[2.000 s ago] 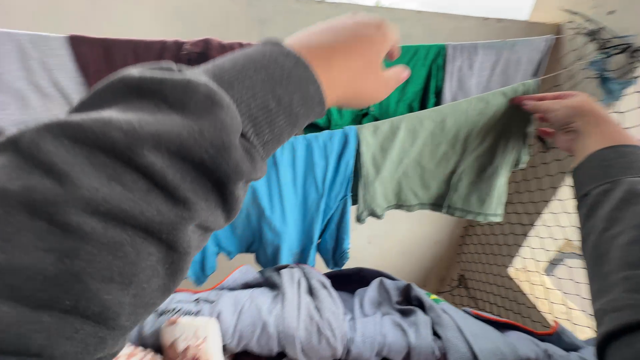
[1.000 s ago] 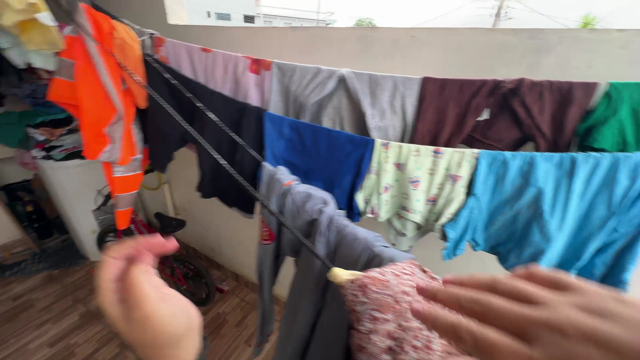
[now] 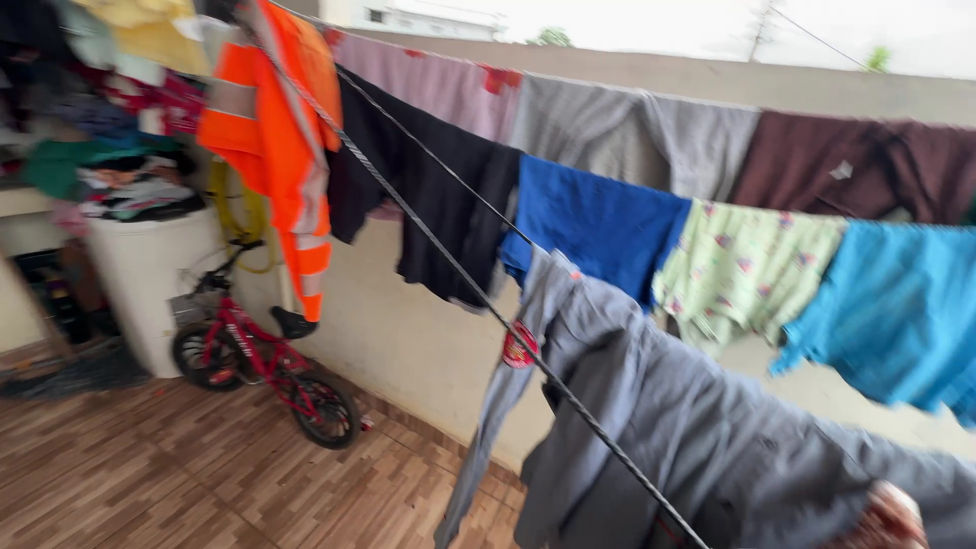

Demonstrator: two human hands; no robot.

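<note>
Neither of my hands is in the frame. A gray long-sleeved garment with a red patch point(image 3: 656, 358) hangs over a line at the lower right, close to me. A dark braided rope point(image 3: 450, 263) slants across in front of it. At the lower right edge a blurred reddish-white cloth point(image 3: 888, 518) shows in part. Behind hang a blue cloth point(image 3: 595, 221), a light green printed garment point(image 3: 751, 267), a bright blue garment point(image 3: 900, 313) and black garments point(image 3: 442, 191). On the rearmost line are a pink cloth point(image 3: 435, 80), gray garments point(image 3: 633, 130) and a maroon garment point(image 3: 854, 168).
An orange high-visibility garment point(image 3: 278, 137) with reflective bands hangs at the upper left. Below it, a red child's bicycle point(image 3: 263, 354) stands by the wall point(image 3: 381, 328). Folded clothes point(image 3: 141, 187) lie on a white drum-like container point(image 3: 152, 282). The floor point(image 3: 191, 473) has wood-look tiles.
Both hands have gone out of view; two seconds ago the right one was at the light green garment on the line. The view has swung left, bringing in the bicycle and orange garment.
</note>
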